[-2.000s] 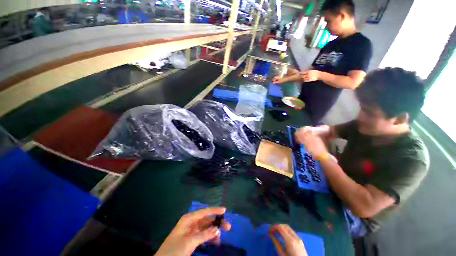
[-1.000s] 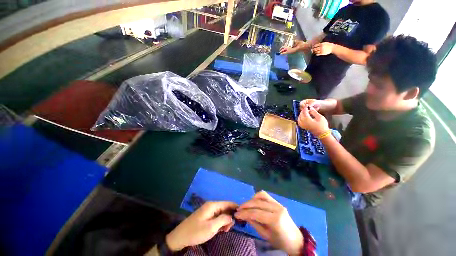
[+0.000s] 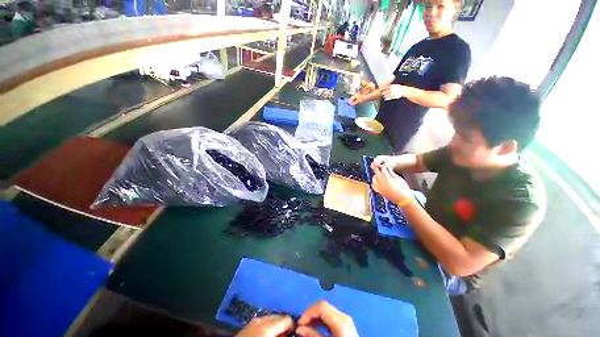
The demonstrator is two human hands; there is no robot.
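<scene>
A blue board (image 3: 368, 304) lies on the green bench at the bottom, with a notch in its far edge. Small black parts (image 3: 245, 309) lie on its left end. My left hand (image 3: 266, 326) and my right hand (image 3: 327, 318) meet over the board's near side, cut off by the bottom edge. A small dark part (image 3: 294, 327) shows between their fingertips; its shape is mostly hidden by the fingers.
Loose black parts (image 3: 273, 216) lie in piles beyond the board. Two clear bags (image 3: 174, 168) of black parts stand behind them. A shallow tan box (image 3: 349, 197) sits beside a seated person (image 3: 487, 178) working at a narrow blue tray. Another person (image 3: 421, 72) stands farther back.
Two seconds ago my hands were apart, the left holding a dark part; then they came together over the board. Now they are still together and lower in view. The standing person's face has come into view.
</scene>
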